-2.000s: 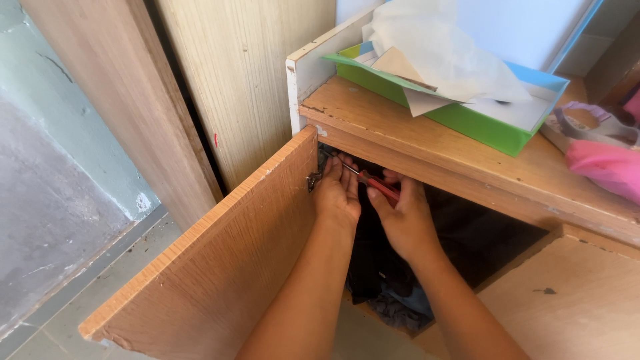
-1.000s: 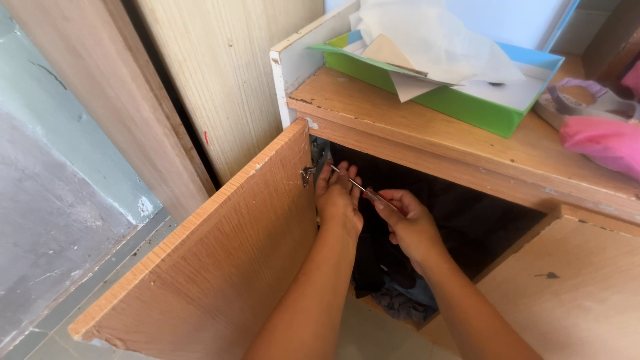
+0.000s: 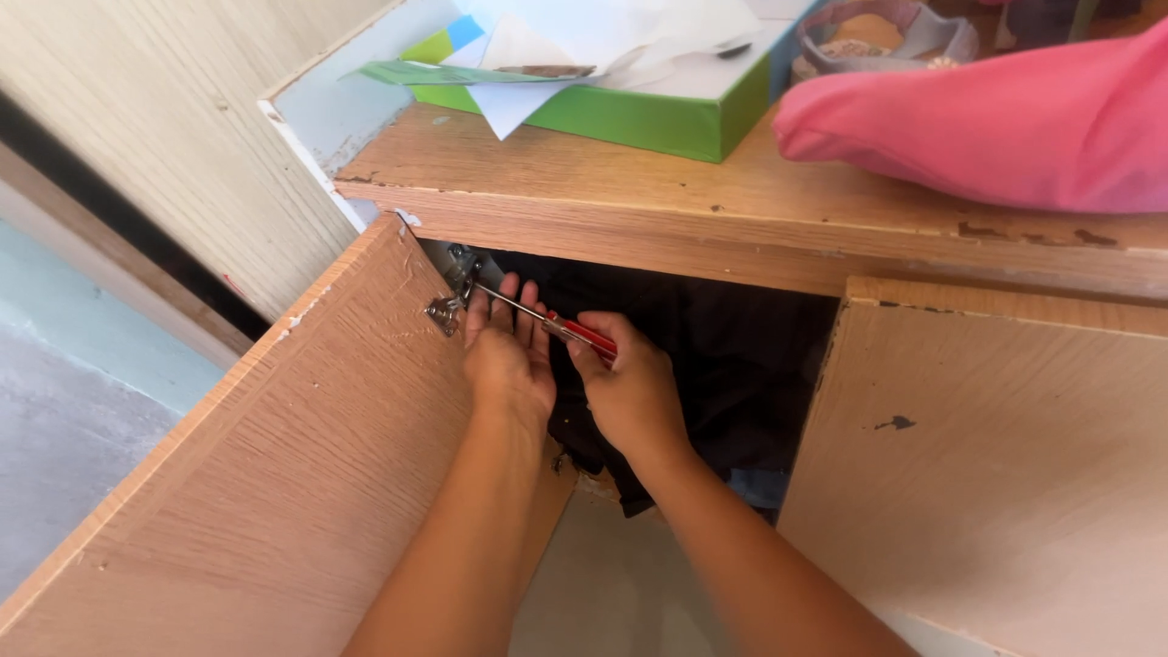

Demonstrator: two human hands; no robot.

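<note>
My right hand (image 3: 630, 379) grips the red handle of a screwdriver (image 3: 584, 335). Its thin metal shaft points up and left, and the tip is at or near a metal cabinet hinge (image 3: 464, 274) just inside the opening. The hinge's cup part (image 3: 444, 315) is fixed to the inner face of the swung-out wooden cabinet door (image 3: 301, 438). My left hand (image 3: 511, 356) is palm up beside the hinge, fingers spread below and along the shaft; whether a fingertip touches the hinge or the shaft I cannot tell.
The worn cabinet top (image 3: 566, 196) overhangs the opening. On it are a green box (image 3: 639, 123) with papers and a pink cloth item (image 3: 967, 128). Dark clothing (image 3: 721, 365) fills the inside. A second wooden door (image 3: 985, 456) stands at the right, a pale wood panel (image 3: 182, 119) at the upper left.
The view has moved closer to the opening. The screwdriver's red handle, hardly visible one second ago, shows plainly in my right hand. Both hands stay by the hinge.
</note>
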